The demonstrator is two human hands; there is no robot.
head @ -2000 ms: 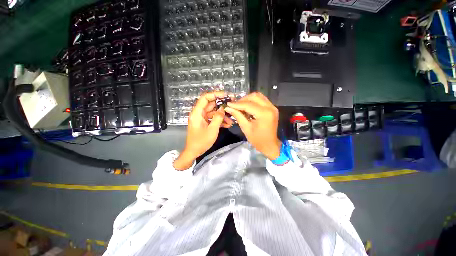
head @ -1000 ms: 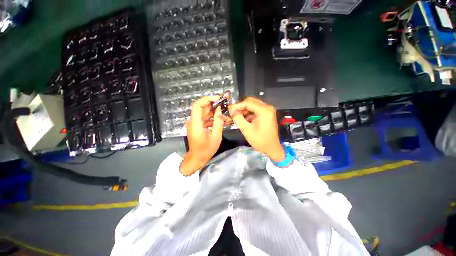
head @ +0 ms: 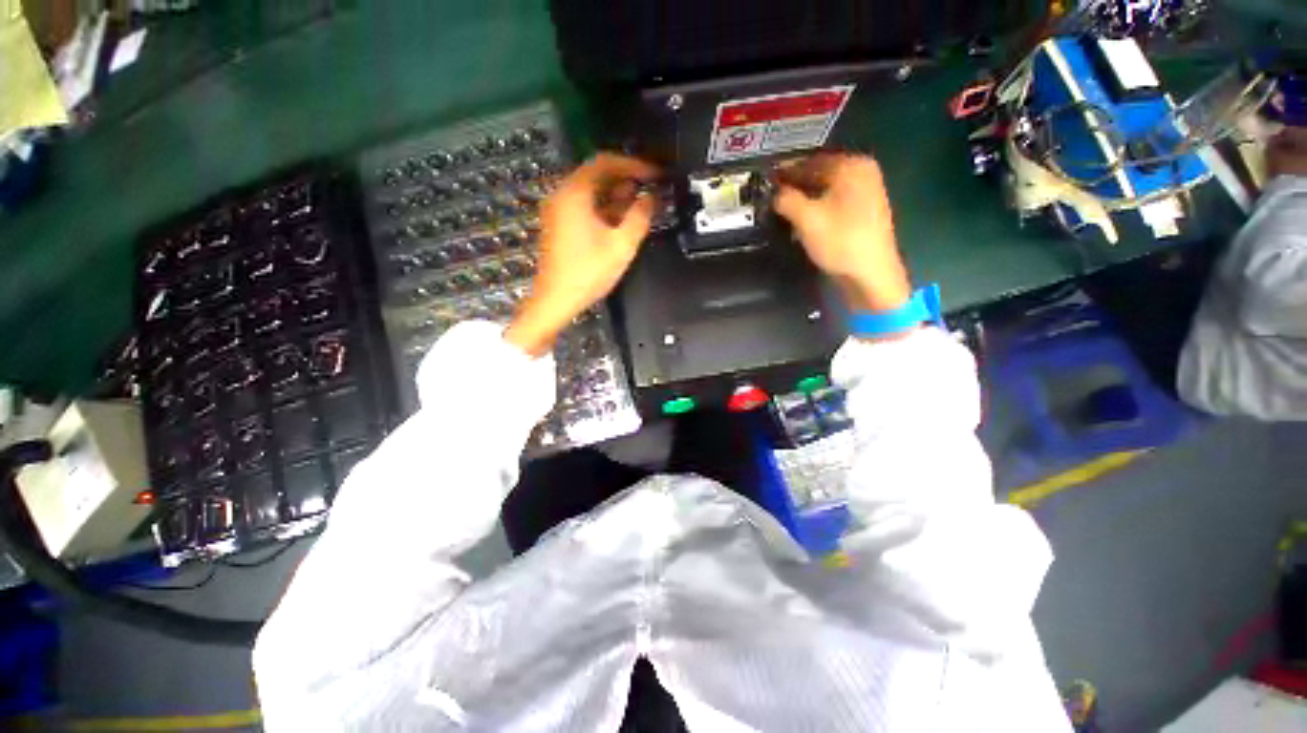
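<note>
My left hand (head: 591,241) is at the left side of the silver-white fixture nest (head: 724,204) of the black press (head: 731,308). Something dark shows at its curled fingertips, too blurred to tell whether it is held. My right hand (head: 843,226) is at the right side of the nest, fingers bent towards it, with a blue wristband on the wrist. Its fingertips are blurred, so I cannot tell whether they hold anything. The small dark module is not clearly seen. The nest lies between my hands, below the red-and-white warning label (head: 778,123).
A clear blister tray (head: 595,384) and a black blister tray (head: 273,387) lie left of the press. Green buttons and a red button (head: 747,398) line its front edge. A white box (head: 86,480) and black hose are far left. A blue wired fixture (head: 1111,136) and another person's sleeve are right.
My hands have moved forward and apart, from close together before my body to both sides of the nest. The view has shifted, showing more of the press and another person at the right.
</note>
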